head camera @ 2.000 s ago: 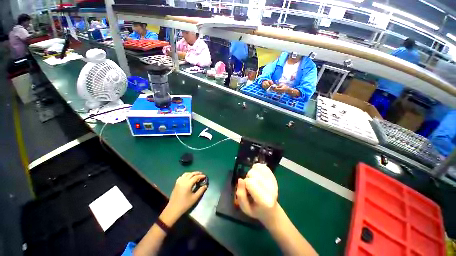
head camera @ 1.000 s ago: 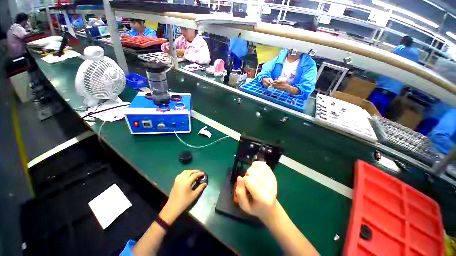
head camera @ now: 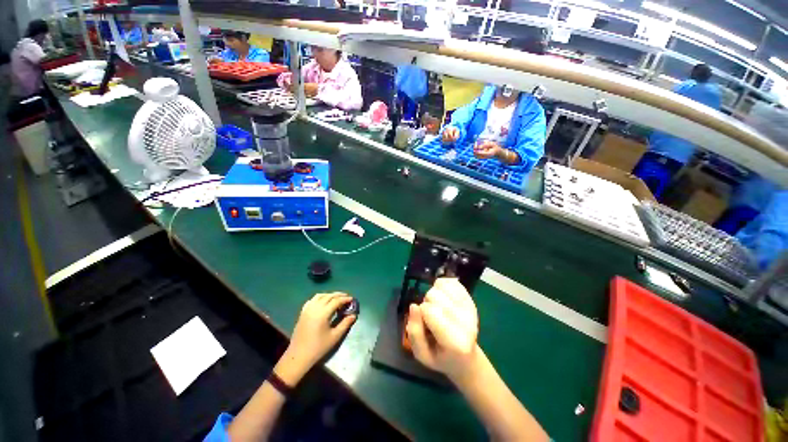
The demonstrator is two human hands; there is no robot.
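Observation:
The black toggle press (head camera: pixel 438 261) stands on its flat black base at the centre of the bench. My right hand (head camera: pixel 445 328) is closed in a fist in front of it, around the press handle, which the fist hides; a bit of orange shows beside the fingers. My left hand (head camera: pixel 321 326) holds a small round black part (head camera: pixel 347 310) between thumb and fingers, left of the press. Another round black part (head camera: pixel 320 271) stands on the green bench beyond my left hand. What sits in the press nest is hidden.
A blue control box (head camera: pixel 275 204) with a thin cable stands behind left, beside a white fan (head camera: pixel 175 136). A red compartment tray (head camera: pixel 683 367) at right holds a black part. A black tray (head camera: pixel 112 367) with a paper slip lies below the bench edge. A person in blue works opposite.
Both hands keep nearly the same place and grip. The person opposite has moved their hands apart. Small items on the strip beyond the bench have shifted left.

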